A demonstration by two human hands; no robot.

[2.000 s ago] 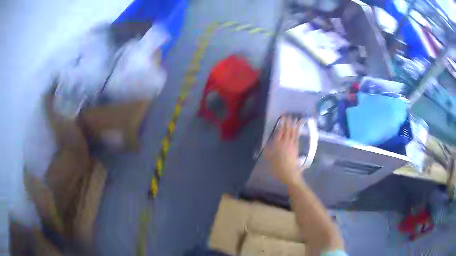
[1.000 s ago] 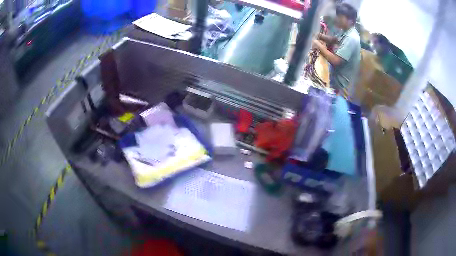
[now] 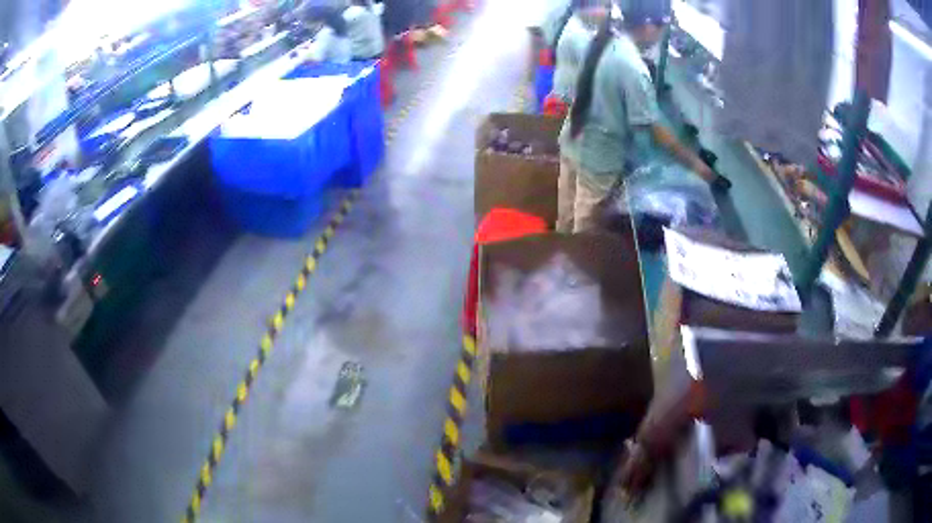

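Note:
Neither of my hands can be made out in the head view. Nearest in front, right of centre, stands an open cardboard carton (image 3: 567, 393) with pale, crinkled plastic in it. Another low open carton (image 3: 583, 490) with pale contents is cut off by the bottom edge. At the lower right is a desk with a raised grey partition (image 3: 797, 366) and loose papers (image 3: 818, 490) on it, blurred. Stacked blue totes (image 3: 271, 163) stand at the upper left beside a long bench, with a white, overexposed top.
The grey aisle floor (image 3: 317, 358) runs ahead between yellow-and-black tape lines (image 3: 250, 373), with a small dark-and-pale mark (image 3: 350, 386) on it. A red stool (image 3: 511, 225) stands behind the near carton. Two people (image 3: 613, 112) stand at the green-topped bench on the right. Another carton (image 3: 516, 174) is beside them.
The view has swung from the desk to the aisle; the desk is now at the lower right. The hand on the desk side two seconds ago is out of view.

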